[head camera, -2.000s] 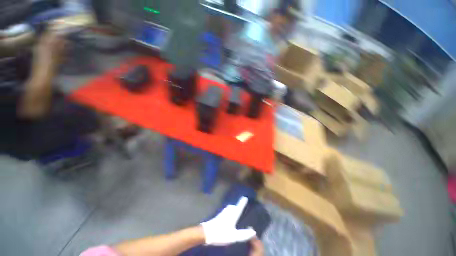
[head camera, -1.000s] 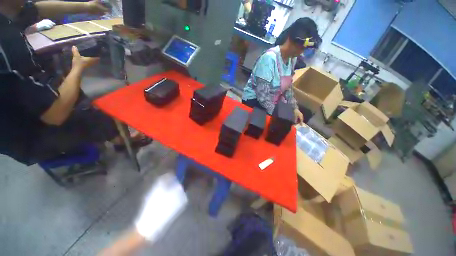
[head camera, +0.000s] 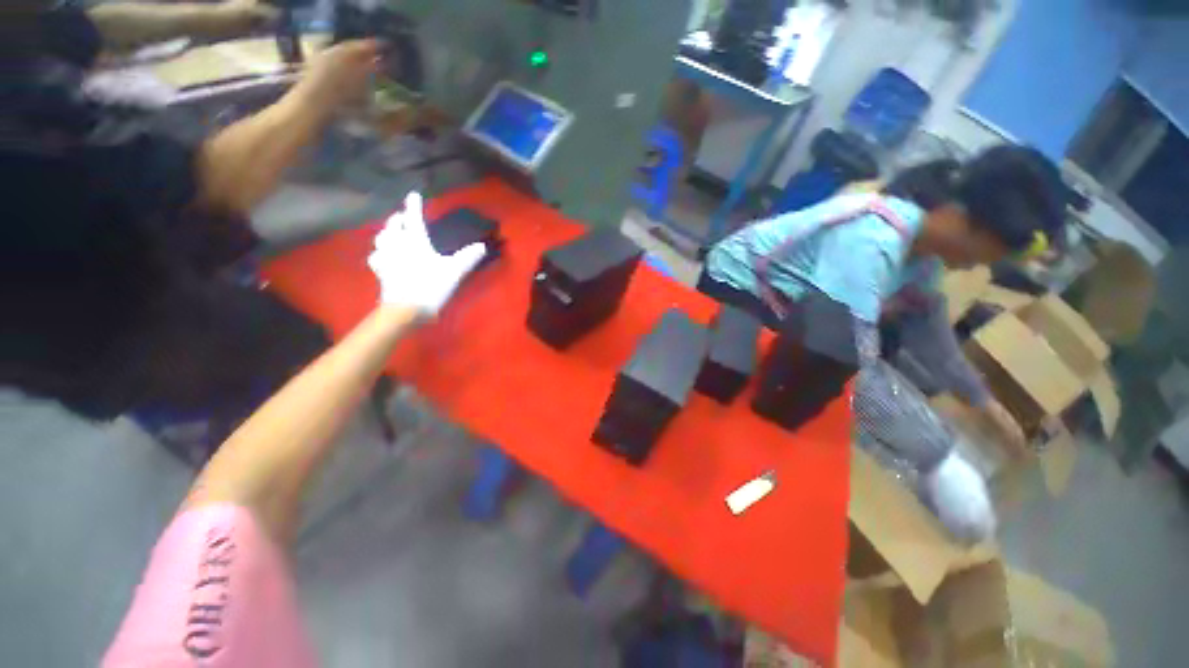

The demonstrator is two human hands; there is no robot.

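Observation:
My left hand (head camera: 425,265), in a white glove, reaches over the far left part of the red table (head camera: 522,379). Its thumb and fingers are apart, beside and partly in front of a black housing (head camera: 463,231); I see no grip on it. More black housings stand in block-like stacks along the table, one near the middle (head camera: 580,285), one nearer me (head camera: 652,388), a small one (head camera: 729,354) and one at the right (head camera: 807,362). A small whitish strip (head camera: 750,493) lies near the front right. My right hand is out of the picture.
A person in a light blue top (head camera: 835,255) bends over the open cartons (head camera: 913,535) at the table's right end, one gloved hand low. A person in black (head camera: 104,248) sits at the left. A grey-green machine (head camera: 593,98) with a blue screen stands behind the table. More open cartons (head camera: 1030,359) stand farther right.
My left hand has gone from low over the floor up to the table's far left housing. The person at the right has bent down over the cartons. The view has shifted.

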